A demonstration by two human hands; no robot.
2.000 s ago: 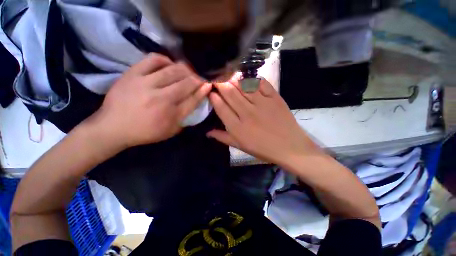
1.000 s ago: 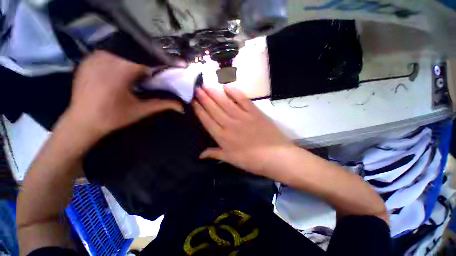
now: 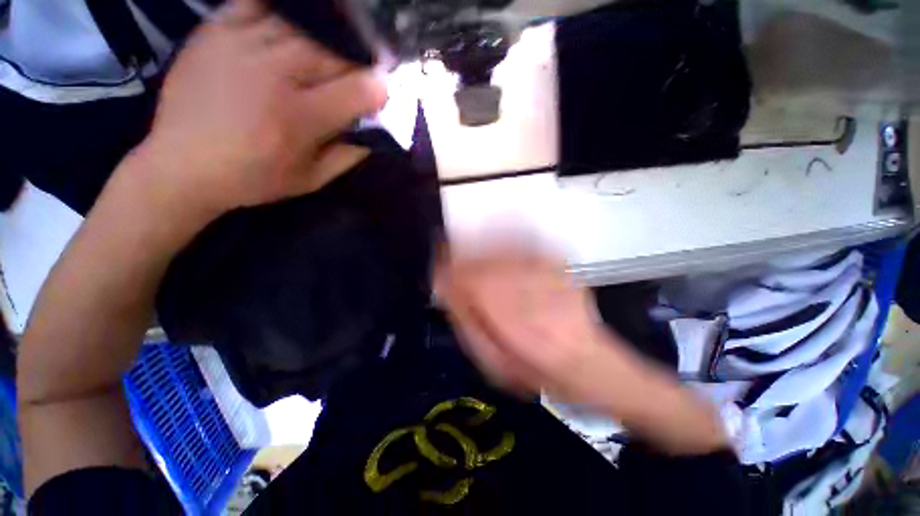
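A black fabric panel (image 3: 293,272) hangs from the machine bed over the table's front edge into the lap. Its narrow upper tip lies near the brightly lit needle area. My left hand (image 3: 252,106) holds the black fabric just left of the presser foot area, fingers bent over it. My right hand (image 3: 520,307) is blurred, low in front of the table edge beside the panel's right edge; its fingers are too blurred to tell if they grip the cloth. The sewing machine head (image 3: 434,25) is cut off by the top edge.
A black cloth pad (image 3: 651,91) lies right of the needle area. Curled thread scraps lie on the white table (image 3: 686,217). Pale, black-edged cut pieces (image 3: 797,323) are stacked below right. A blue crate (image 3: 187,418) stands below left. Pale and black cloth (image 3: 61,50) is heaped at upper left.
My right hand has moved from beside the needle down toward the lap. My left hand has shifted upward in view. The pale fold between the hands is now mostly hidden, and black cloth shows there.
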